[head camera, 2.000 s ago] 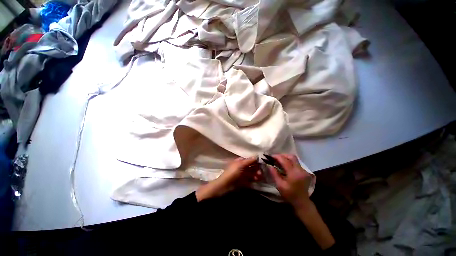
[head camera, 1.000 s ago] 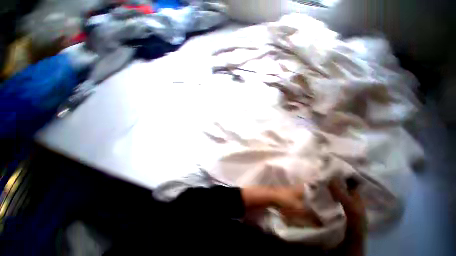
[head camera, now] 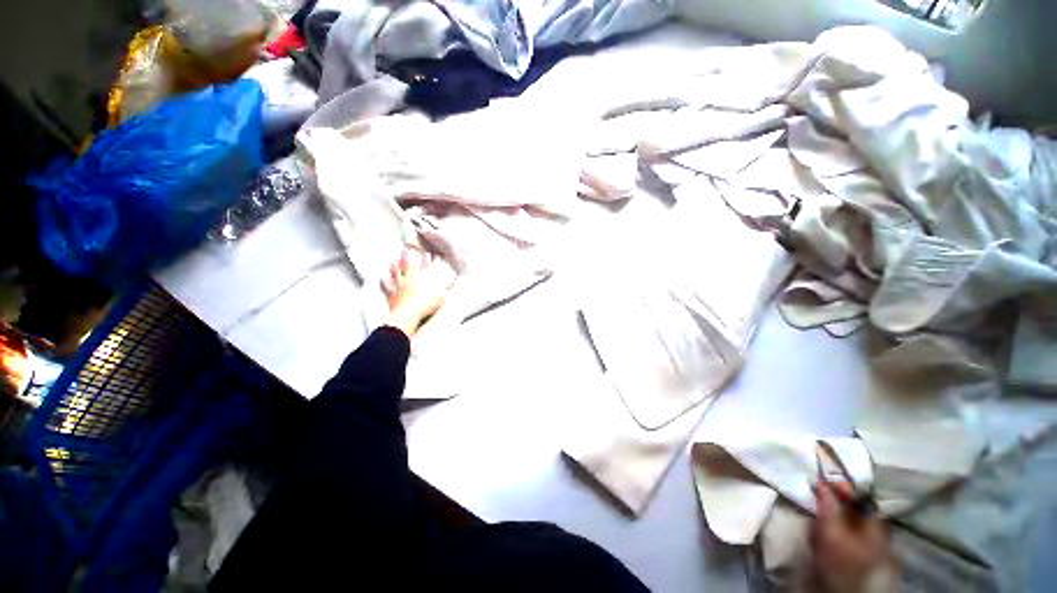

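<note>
Cream garments (head camera: 661,336) lie spread over the white table, with one piece reaching to its left side. My left hand (head camera: 418,287) is stretched out to the left on a cream garment; its fingers rest on or pinch the cloth, I cannot tell which. My right hand (head camera: 848,539) is at the lower right, blurred, at the edge of another cream piece (head camera: 742,498). A small dark thing shows by its fingers, too blurred to name. The fingers of my right hand are partly hidden.
A blue plastic bag (head camera: 162,174) lies at the left table edge, beside crinkled clear plastic (head camera: 261,203). Grey garments (head camera: 464,29) lie at the back. A blue crate (head camera: 110,359) stands below on the left. More cream cloth (head camera: 927,174) is heaped at the right.
The view has turned left. My hands were together on cream cloth and are now far apart, the left reaching left. Cream cloth now stretches across to the left side.
</note>
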